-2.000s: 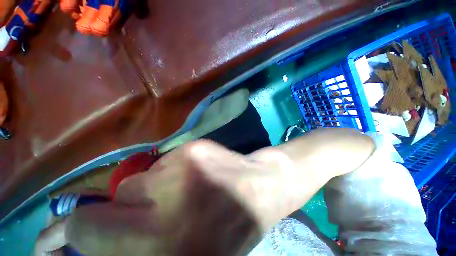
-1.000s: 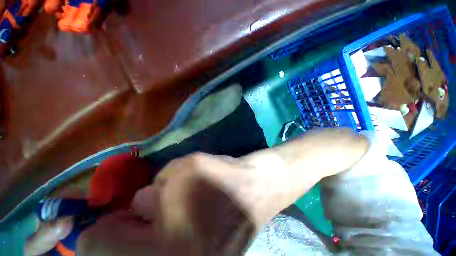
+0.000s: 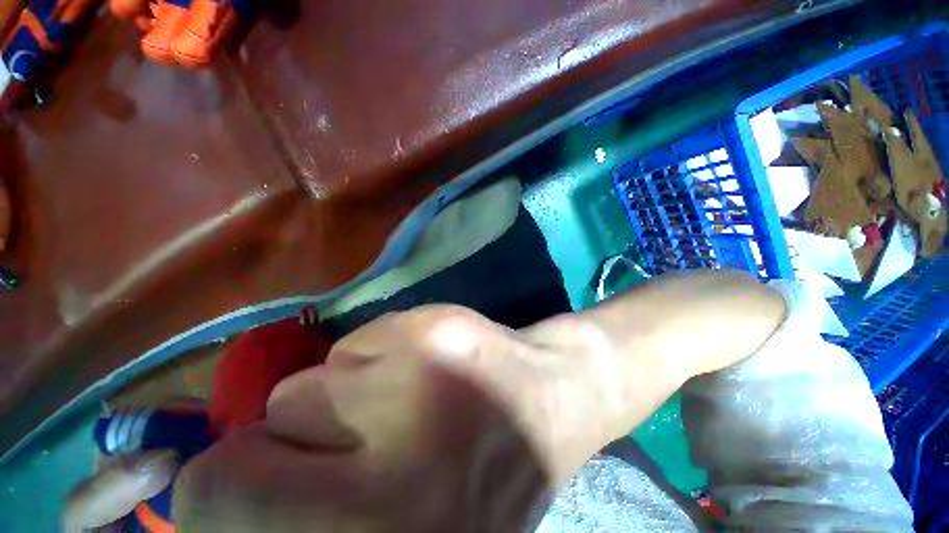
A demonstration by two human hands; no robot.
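A plush doll lies at the lower left, with a round red head [image 3: 260, 380], a navy arm with white stripes [image 3: 156, 431] and a bit of orange below. Fingertips of my left hand [image 3: 120, 489] press on the doll below the striped arm; the rest of that hand is hidden or cut off. My right hand [image 3: 437, 401] is large and partly blurred, reaching in from the right with bent fingers over the doll's body, beside the red head. What its fingertips hold is hidden. No needle or thread can be made out.
Glossy red-brown table cover [image 3: 364, 94] with a curved pale edge lies above the doll. Orange and navy dolls [image 3: 187, 31] are at the top left. A blue basket [image 3: 760, 198] at right holds pointed brown pieces [image 3: 848, 182]. Black cloth [image 3: 499, 281] lies beyond my right hand.
The red head shows more than two seconds ago, when my right hand covered much of it. My right hand's fingers have shifted around it. The view has moved slightly back and forth.
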